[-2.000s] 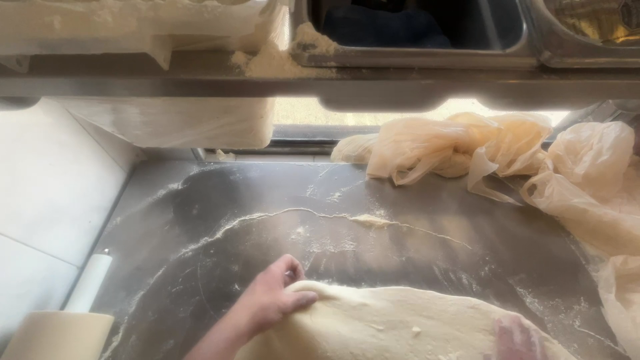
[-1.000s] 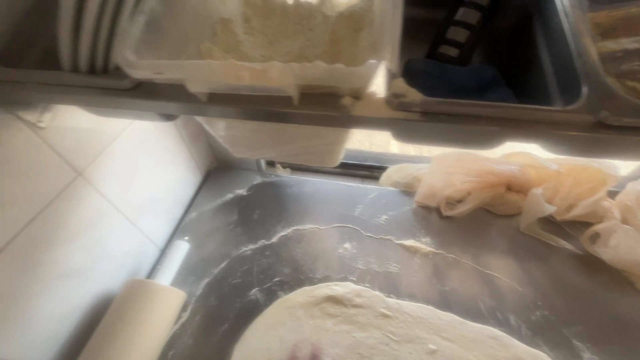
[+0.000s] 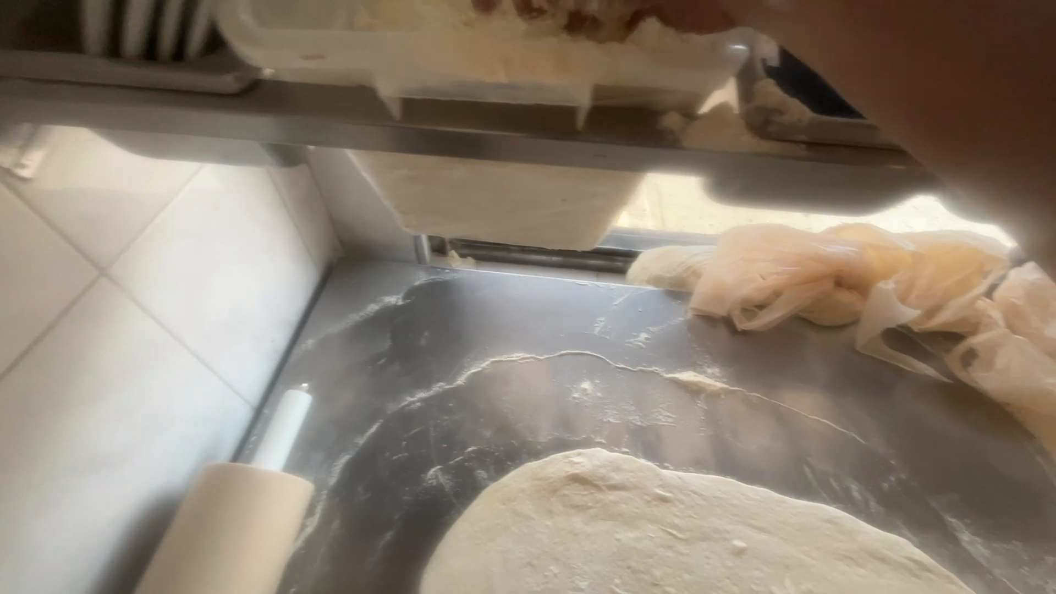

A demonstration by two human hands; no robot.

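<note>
A flattened sheet of dough [image 3: 693,528] lies on the floured metal work surface [image 3: 511,322], cut off by the bottom of the view. My right forearm crosses the upper right corner, and my right hand [image 3: 627,15] is at the top edge, in a translucent plastic tub [image 3: 495,70] of flour. Its fingers are blurred and mostly cut off, so whether they hold flour cannot be told. My left hand is out of view. At the lower left rests a rolling pin [image 3: 227,528] with a white handle.
A metal shelf [image 3: 412,128] carries the tub and a dark metal pan [image 3: 800,115] at the right. Crumpled plastic bags [image 3: 841,272] lie along the back right of the surface. White wall tiles [image 3: 181,330] border the left side. A thin ridge of flour arcs behind the dough.
Both hands were on the dough two seconds ago. My right hand is now up at the flour tub, and my left hand has left the view. The view has shifted left.
</note>
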